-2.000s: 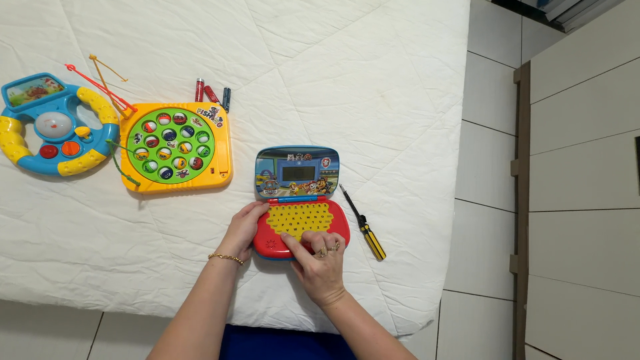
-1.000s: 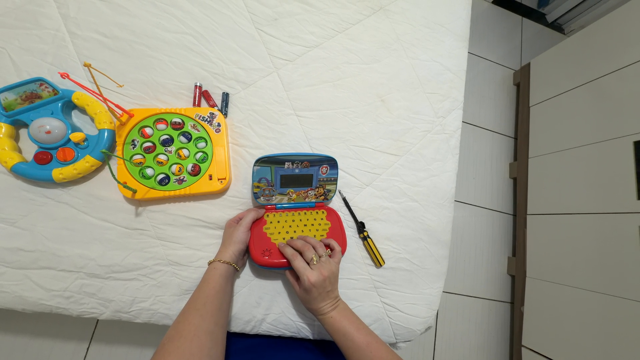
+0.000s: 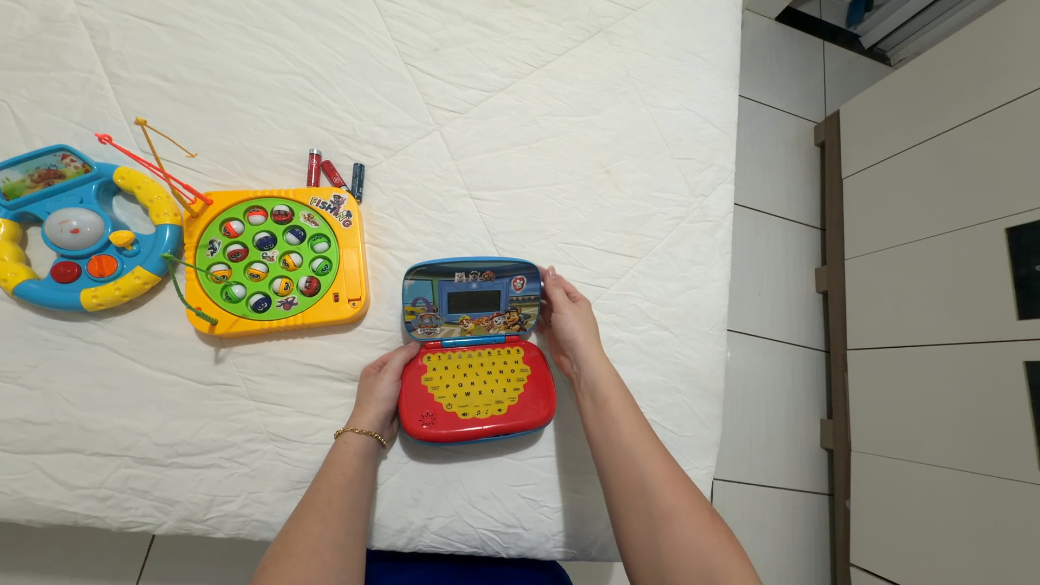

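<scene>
A toy laptop (image 3: pixel 478 390) lies unfolded near the front edge of the white bedspread, its red keyboard half toward me and its blue lid (image 3: pixel 474 302) with a small dark screen behind. My left hand (image 3: pixel 385 386), with a gold bracelet at the wrist, grips the left side of the keyboard half by the hinge. At the right edge of the lid is my right hand (image 3: pixel 569 321), its thumb and fingers on the rim. The screwdriver seen earlier is out of sight; my right hand and forearm cover the place where it lay.
Left of the laptop is a yellow and green toy fishing game (image 3: pixel 355 268), with several batteries (image 3: pixel 314 169) behind it. A blue and yellow toy steering wheel (image 3: pixel 166 241) lies farther left. Beyond the bed's right edge are floor tiles (image 3: pixel 780 268) and a pale piece of furniture (image 3: pixel 934 284).
My right hand has moved from the keys up to the right edge of the lid. My left hand stays at the laptop's left side. The screwdriver is no longer visible.
</scene>
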